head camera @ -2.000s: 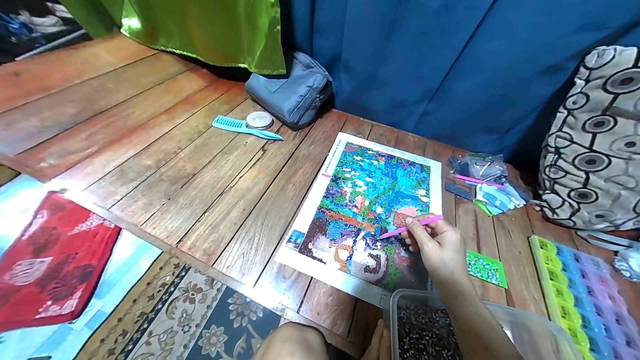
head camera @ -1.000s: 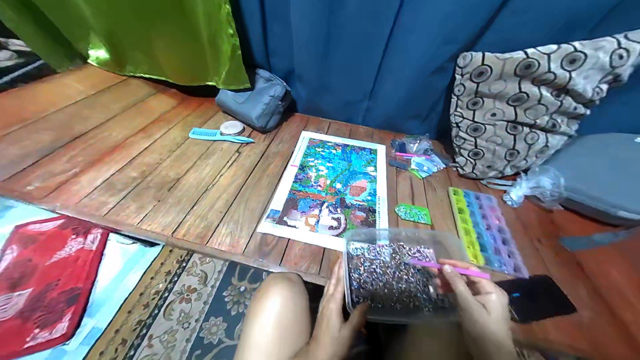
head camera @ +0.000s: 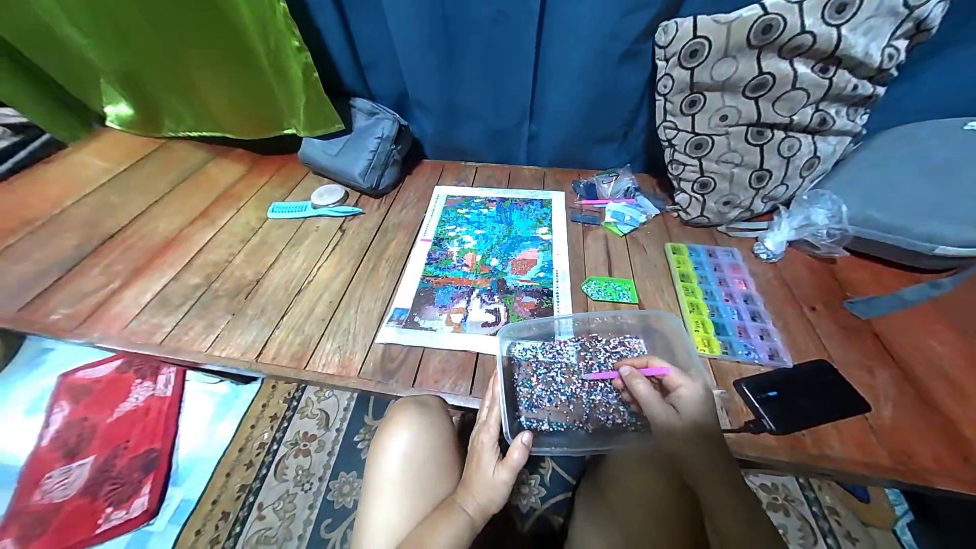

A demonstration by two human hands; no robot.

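Note:
My left hand (head camera: 492, 457) grips the near left corner of a clear plastic container (head camera: 598, 446), thumb on its rim. Many small multicoloured diamond-painting drills (head camera: 564, 393) lie spread over its bottom. Between the fingers of my right hand (head camera: 663, 393) is a pink applicator pen (head camera: 602, 375), its tip pointing left over the drills. The container stands partly over my lap at the wooden platform's edge. Just beyond it lies a diamond painting canvas (head camera: 488, 259) with a white border, largely covered in coloured drills. A green tray (head camera: 610, 290) holding drills is right of the canvas.
Right of the green tray are a multicoloured compartment box (head camera: 728, 305) and a black power bank (head camera: 802, 396) with a cable. Plastic packets (head camera: 629, 213), a patterned cushion (head camera: 762, 99) and a grey bag (head camera: 907, 191) lie behind. Leftward are a blue comb (head camera: 305, 210), a round lid (head camera: 329, 195) and a grey pouch (head camera: 362, 145).
My right hand, with the pen, has moved from the canvas to over the container. The container has come further into view, with my left hand now visible at its left side.

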